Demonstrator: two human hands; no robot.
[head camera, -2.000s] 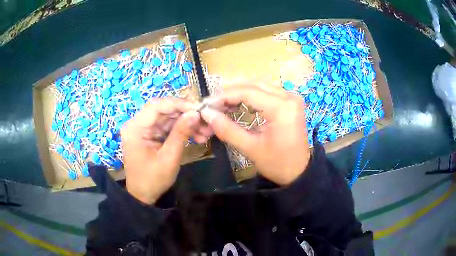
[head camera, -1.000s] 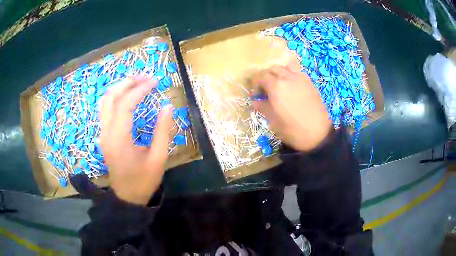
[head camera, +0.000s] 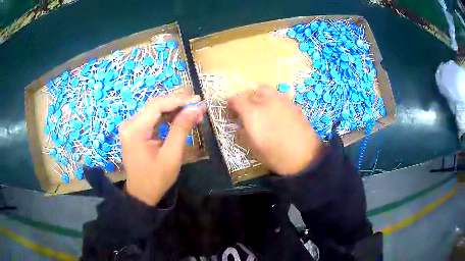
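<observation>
My left hand (head camera: 155, 148) is over the right side of the left cardboard tray (head camera: 34, 127). Its thumb and forefinger pinch a blue disc component (head camera: 191, 105), whose pale legs point right. My right hand (head camera: 280, 130) is over the right cardboard tray (head camera: 250, 57); its fingers are blurred above the whitish sleeves (head camera: 232, 153), and I cannot tell whether they hold anything. Blue discs with thin legs (head camera: 102, 84) fill the left tray. More blue discs (head camera: 339, 66) are heaped at the right tray's far right.
Both trays lie on a dark green worktop (head camera: 224, 16). A coiled blue cord (head camera: 364, 148) hangs by the right tray's near right corner. A white wrapped item (head camera: 451, 89) is at the right edge. Grey floor with yellow and green lines shows below.
A second ago both hands were spread over the trays. My left hand has now closed on a blue disc component and moved right. My right hand has moved left over the sleeves.
</observation>
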